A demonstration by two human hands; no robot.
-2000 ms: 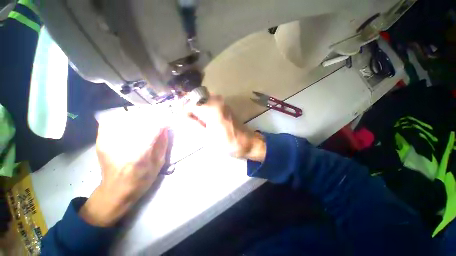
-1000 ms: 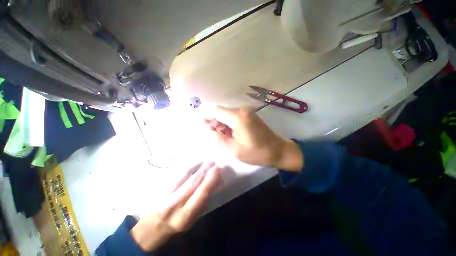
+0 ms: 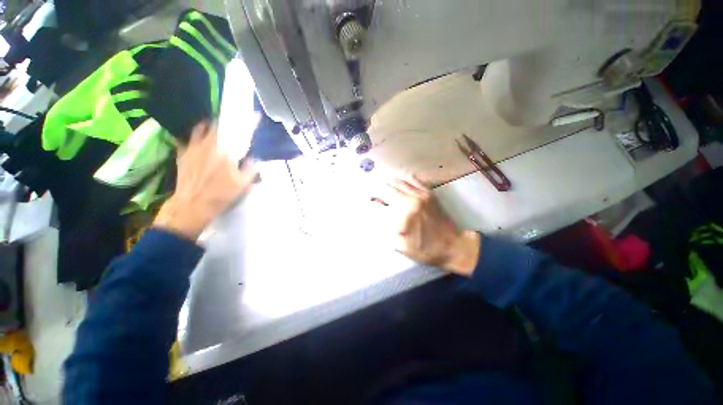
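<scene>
My left hand (image 3: 204, 183) is over the left end of the white table, beside the dark and neon green garment pieces (image 3: 162, 91); its fingers are apart, and I cannot tell whether they touch the cloth. My right hand (image 3: 424, 221) rests on the table right of the needle area (image 3: 325, 150), fingers curled; glare hides whether it holds anything. The cream-white sewing machine head (image 3: 428, 35) stands above the bed. Thread snips with red handles (image 3: 490, 168) lie on the machine bed, right of my right hand.
A small round dark part (image 3: 366, 164) shows on the bed near the needle area. A ridged knob (image 3: 350, 35) is on the machine head. Black-handled scissors (image 3: 656, 126) lie at the table's right end. Red cloth (image 3: 626, 249) and neon green pieces (image 3: 701, 273) are beyond the right front edge.
My left hand has moved from the table's front up and left to the garment pieces. My right hand stays near the bed, fingers still curled. The view has shifted left.
</scene>
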